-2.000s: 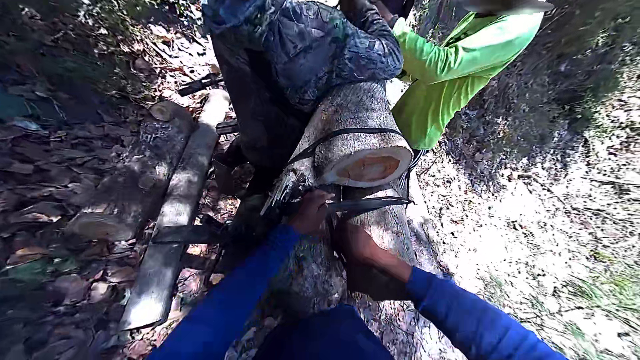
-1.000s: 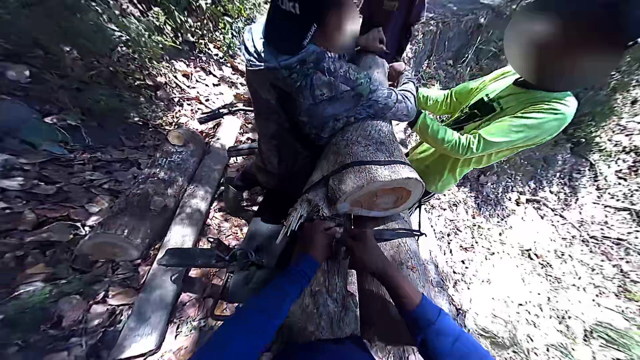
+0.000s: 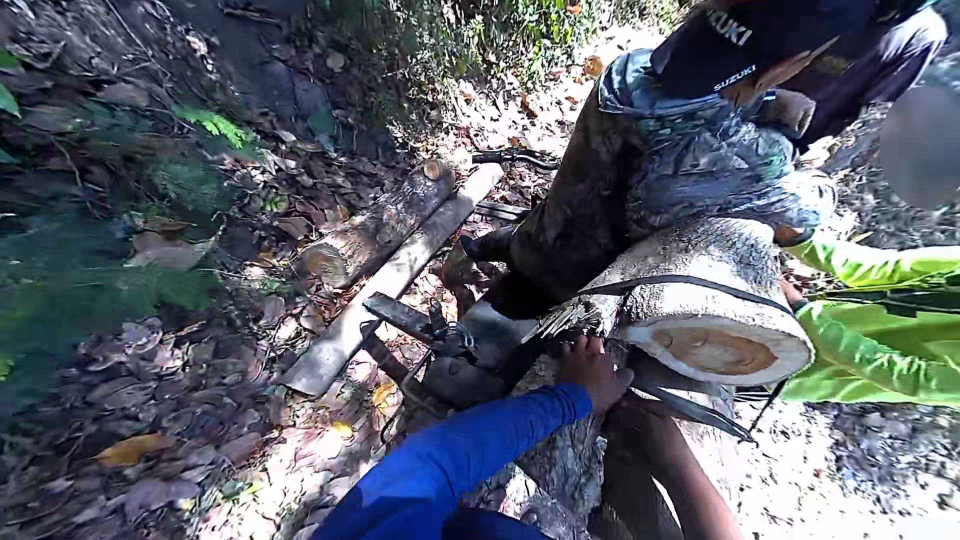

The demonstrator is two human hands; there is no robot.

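A large cut log (image 3: 705, 262) lies with its pale sawn end toward me, and a dark strap (image 3: 682, 280) runs over it. My left hand (image 3: 592, 373) rests just left of the sawn end, fingers bent near the splintered wood (image 3: 577, 319); what lies under the fingers is hidden. Close beside it, my right hand (image 3: 637, 420) is in shadow below the log, near a loose dark strap end (image 3: 694, 412). Its fingers are mostly hidden. Rough wood (image 3: 570, 465) lies under both hands.
A person in a cap and patterned sleeves (image 3: 697, 165) leans over the log's far part. Another in bright green sleeves (image 3: 870, 330) touches its right side. A motorcycle handlebar grip (image 3: 401, 318) and cables stand at my left. Beyond lie a short log (image 3: 375, 225) and a squared beam (image 3: 405, 274) on leaf litter.
The view has swung left. My hands stay close together by the log's end. The person in the cap leans further over the log than one second ago.
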